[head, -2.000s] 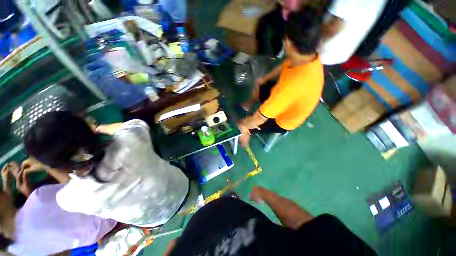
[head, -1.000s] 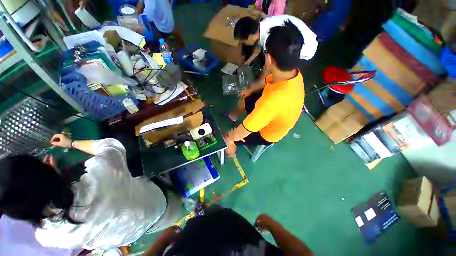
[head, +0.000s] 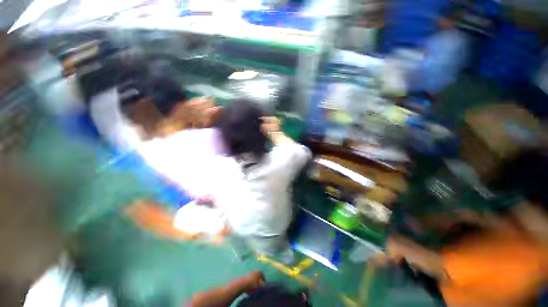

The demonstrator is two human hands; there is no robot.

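Note:
The whole view is strongly blurred. My left hand (head: 255, 280) is small at the bottom edge, beside my dark shirt (head: 276, 297); whether its fingers hold anything cannot be told. My right hand is out of the picture. Nearest in front stands a small side table with a bright green bottle (head: 344, 216) on it. A blue and white flat thing (head: 317, 240) is below the table. A pale, shiny tray-like shape (head: 258, 89) lies on the bench beyond the seated workers.
Seated people in pale tops (head: 264, 198) line the bench at the left and centre. A person in orange (head: 499, 270) is at the lower right. An orange chair (head: 150, 219) with a white bundle (head: 198, 219) stands behind the workers. Yellow tape (head: 294, 267) marks the green floor. A carton (head: 505, 129) is at right.
The view has swung left, so the side table and the person in orange now appear farther right, and more of the bench shows. My right hand has left the picture.

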